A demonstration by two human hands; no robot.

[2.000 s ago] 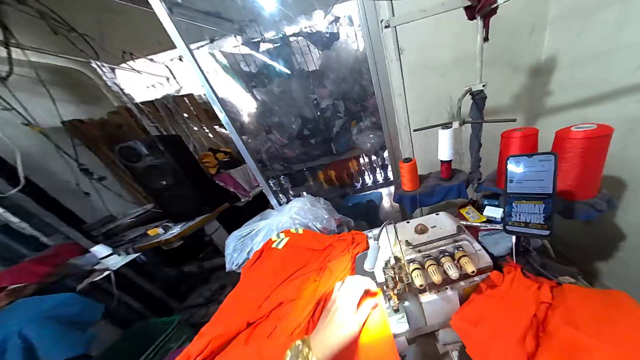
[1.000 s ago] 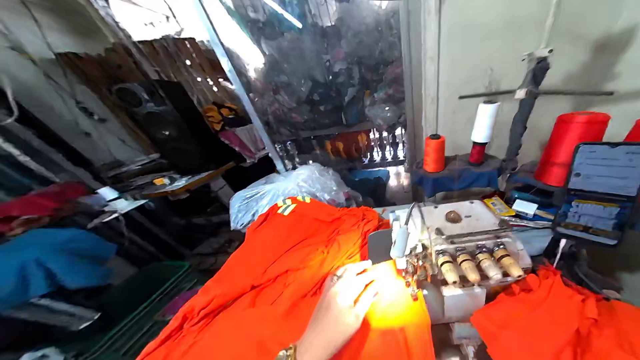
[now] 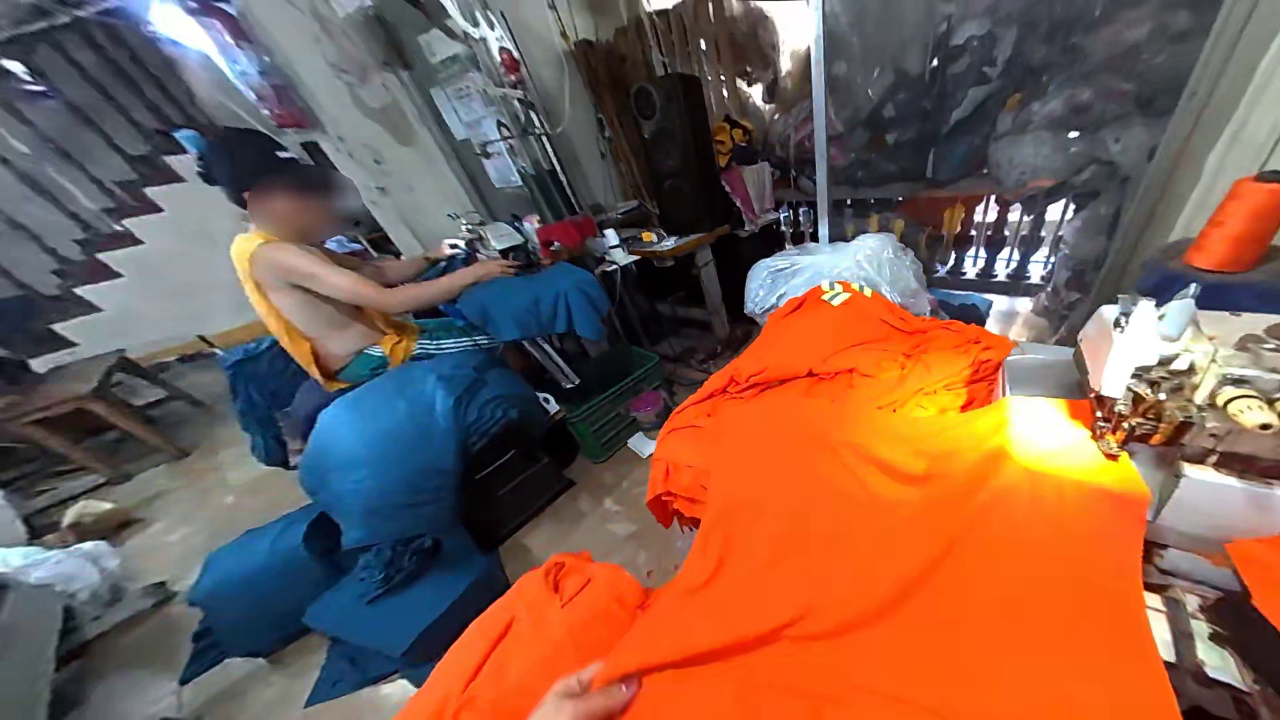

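At the bottom edge, my left hand (image 3: 585,695) pinches the near left edge of a spread piece of orange fabric (image 3: 860,540). That fabric reaches to the needle area of an overlock sewing machine (image 3: 1150,370) at the right, where a lamp lights it brightly. Bunched orange garments (image 3: 850,335) with pale striped marks lie behind it. More orange fabric (image 3: 530,640) hangs left of the hand. My right hand is not in view.
A co-worker (image 3: 320,270) sits at another sewing machine at the left, with blue fabric (image 3: 540,300). Blue bundles (image 3: 390,450) and a green crate (image 3: 610,400) stand on the floor. A clear plastic bag (image 3: 840,270) and an orange thread cone (image 3: 1235,225) are behind.
The view has swung left, bringing the co-worker in. My left hand has left the lit fabric beside the machine's needle area and now grips the cloth's near edge.
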